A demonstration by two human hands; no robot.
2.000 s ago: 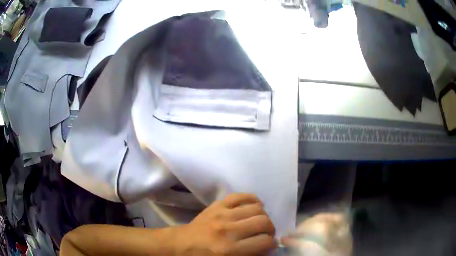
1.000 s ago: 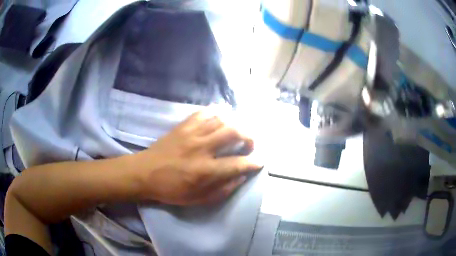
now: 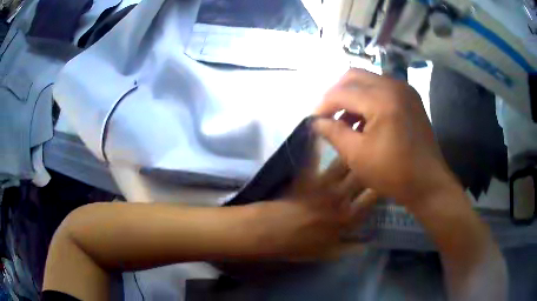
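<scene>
The light grey-blue garment panel [image 3: 218,106] lies on the bright machine table, with a stitched pocket strip [image 3: 247,50] and a dark purple-grey patch [image 3: 253,13] above it. Its near edge is turned up, showing dark cloth [image 3: 279,159]. My right hand [image 3: 383,129] pinches the cloth edge between thumb and fingers just below the machine's needle area. My left hand [image 3: 330,203] is blurred, beneath and beside the right one at the dark cloth; its grip is hidden. The presser foot area [image 3: 362,53] is in lamp glare.
The white sewing machine head [image 3: 471,47] with blue stripe and lettering stands at upper right. A dark cut piece [image 3: 465,123] lies right of my right hand. The ruler strip [image 3: 394,220] runs along the table edge. Stacked light panels [image 3: 20,111] with dark patches lie left.
My right hand has come into view at the cloth edge. My left hand has moved right and down from the panel's top. The near edge is now turned up, showing dark cloth.
</scene>
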